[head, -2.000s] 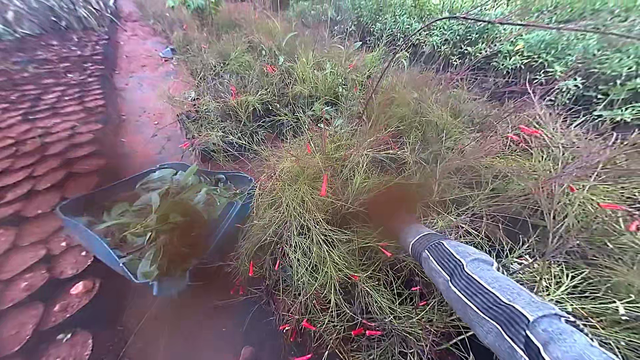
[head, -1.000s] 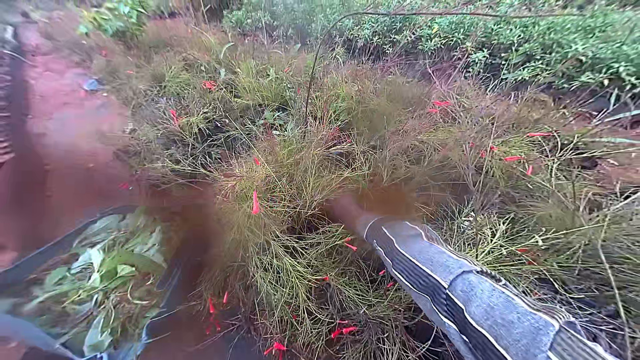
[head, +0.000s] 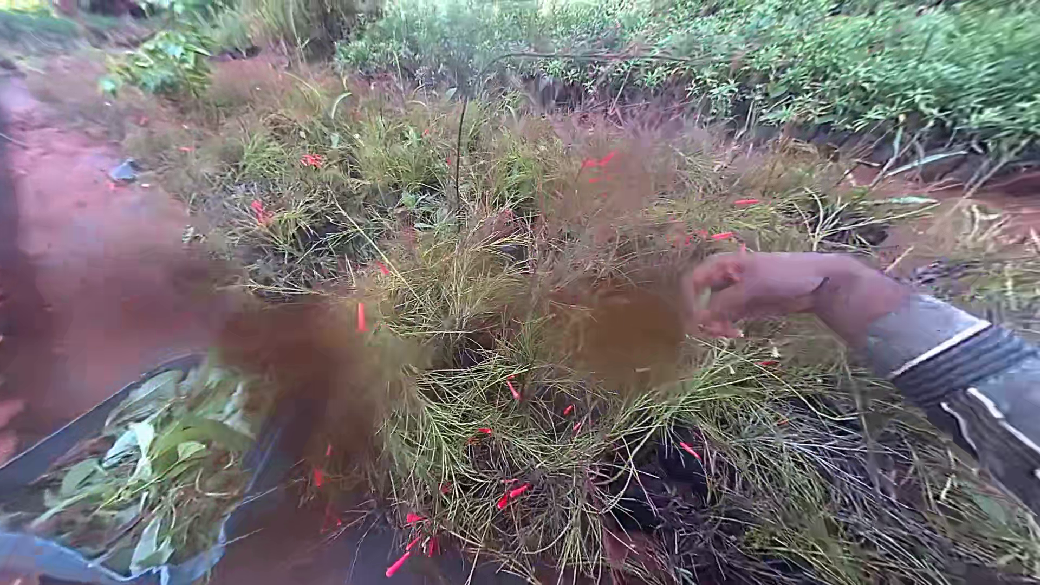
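Note:
My right hand, in a grey sleeve with dark and white bands, reaches in from the right over fine-leaved plants with red tubular flowers. Its fingers are curled around what may be a small bit of green, too blurred to name. A brown blur lies just left of the fingertips. My left hand cannot be made out; another brown blur covers the area left of the plants. At the lower left a blue-grey container holds pulled leaves and stems.
A reddish dirt path runs along the left, with a small bluish object on it. A thin bare stem arches above the plants. Dense leafy greenery stands behind, across the upper right.
The view has shifted left to right over the bed, with the container now nearer the lower left corner. My right hand, blurred before, now shows with curled fingers, farther right in view.

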